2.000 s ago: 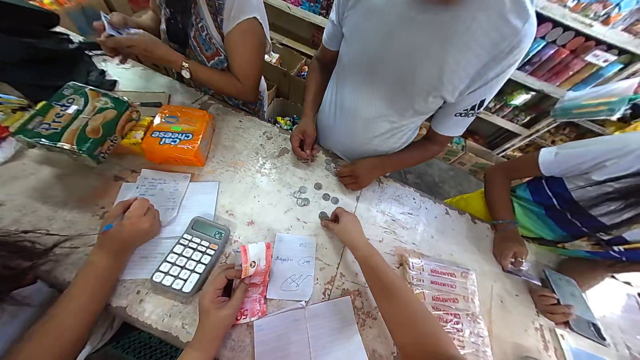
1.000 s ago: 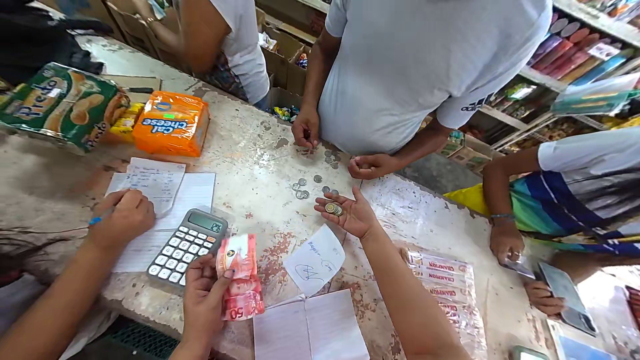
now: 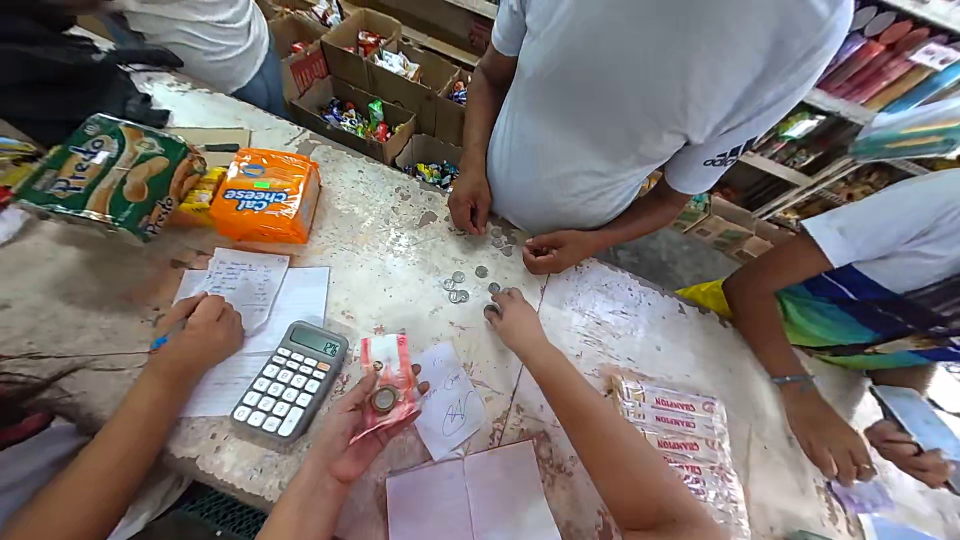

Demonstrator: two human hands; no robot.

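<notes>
Palm up, my left hand holds red banknotes with coins lying on them. My right hand reaches over the counter, its fingertips on coins at the near right of a loose group of coins. Beneath and beside my left hand lies a small handwritten paper slip. A grey calculator is to its left, and an open notebook lies below the slip.
A co-worker's hand with a pen rests on a written sheet. An orange cracker pack and a green biscuit pack stand at left. Opposite, a person's hands are near more coins. Packed plastic sachets lie at right.
My right hand, palm up with coins a second ago, is now palm down at the counter coins. Coins now lie on the banknotes in my left hand, which has turned palm up.
</notes>
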